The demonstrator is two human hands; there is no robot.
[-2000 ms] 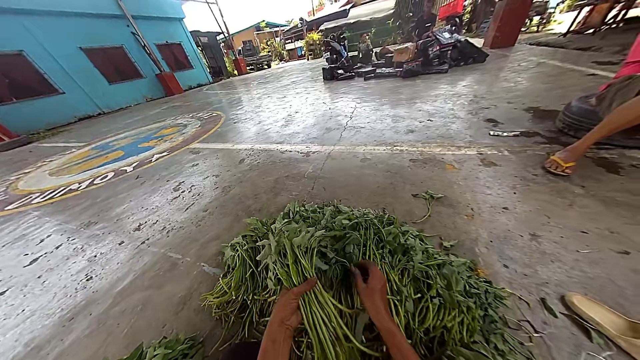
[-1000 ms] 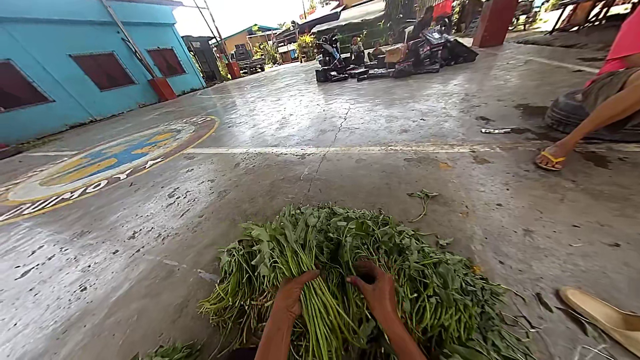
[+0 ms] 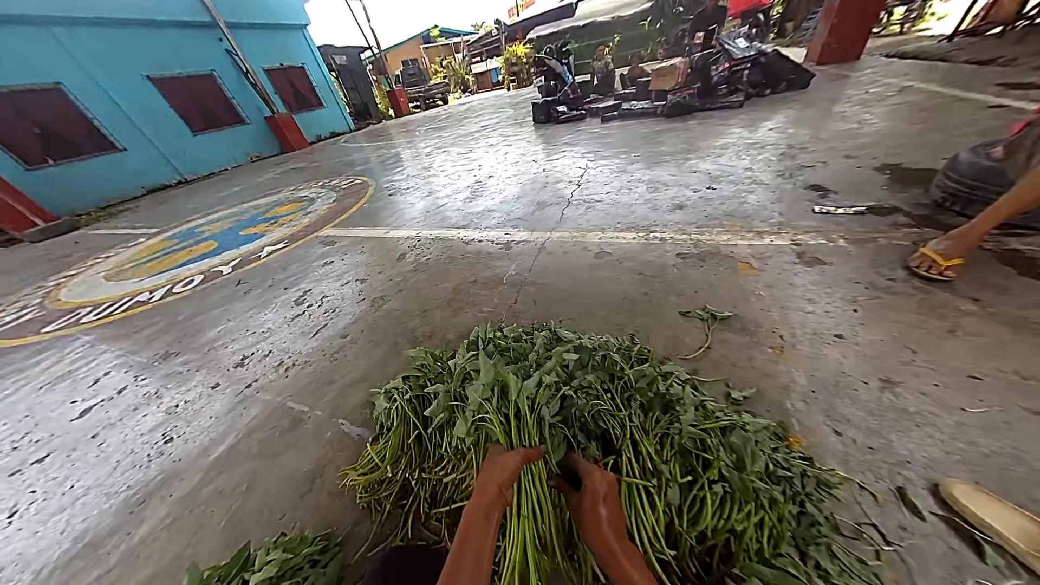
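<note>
A wide pile of leafy green vegetable stalks (image 3: 699, 455) lies on the concrete floor, leaves pointing away from me. My left hand (image 3: 505, 475) is closed around a bunch of green stems (image 3: 532, 504) at the pile's middle, thumb laid across it. Just to the right of that bunch, my right hand (image 3: 591, 496) has its fingers curled among the stems; whether it holds any is hidden. A smaller heap of leaves (image 3: 272, 561) shows at the bottom edge, left of my arms.
One loose sprig (image 3: 707, 327) lies beyond the pile. At right are a beige shoe (image 3: 995, 516), a person's foot in a yellow-strapped flip-flop (image 3: 938, 258) and a black tire (image 3: 975, 183). Farther off stand dark piled goods (image 3: 666, 89) and a blue building (image 3: 106, 57).
My left hand stays at the bunch. My right hand has shifted only slightly beside it. At the right edge, the other person's red clothing shows less than before.
</note>
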